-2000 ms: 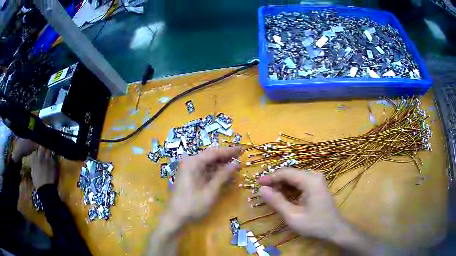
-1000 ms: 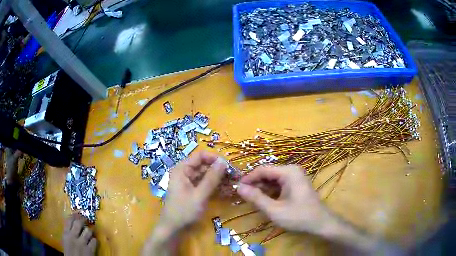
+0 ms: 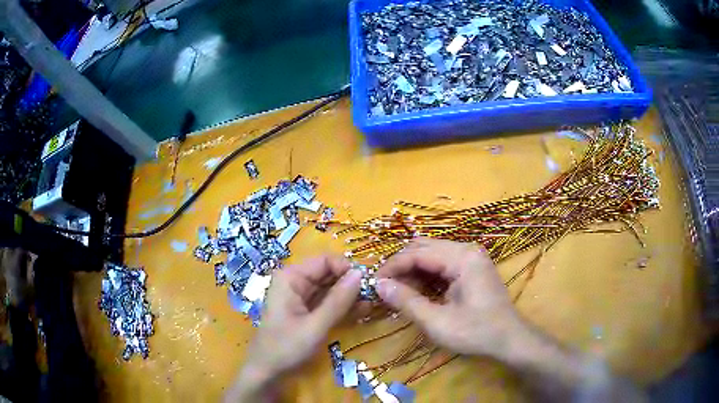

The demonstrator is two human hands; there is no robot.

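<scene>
My left hand (image 3: 311,303) pinches a small circuit board (image 3: 367,283) between thumb and fingers. My right hand (image 3: 441,287) pinches at the board's right side, fingertips nearly touching the left ones; the lead end there is too small to make out clearly. The bundle of yellow-brown twisted leads (image 3: 512,224) lies behind and right of my right hand, white connectors at its left end. A loose pile of circuit boards (image 3: 256,232) lies left of the hands. Several boards with leads trailing right (image 3: 351,372) lie near the front edge.
A blue plastic bin (image 3: 504,118) heaped with boards stands behind the bundle. A smaller board pile (image 3: 126,309) lies at left. A black power cord (image 3: 229,163) curves to a black box-shaped device (image 3: 98,185). A person's dark sleeve (image 3: 59,330) shows at the left edge.
My hands have come together with a small board between the fingertips. The view has shifted, so the table things appear further left. The neighbouring worker's hand has gone out of clear view.
</scene>
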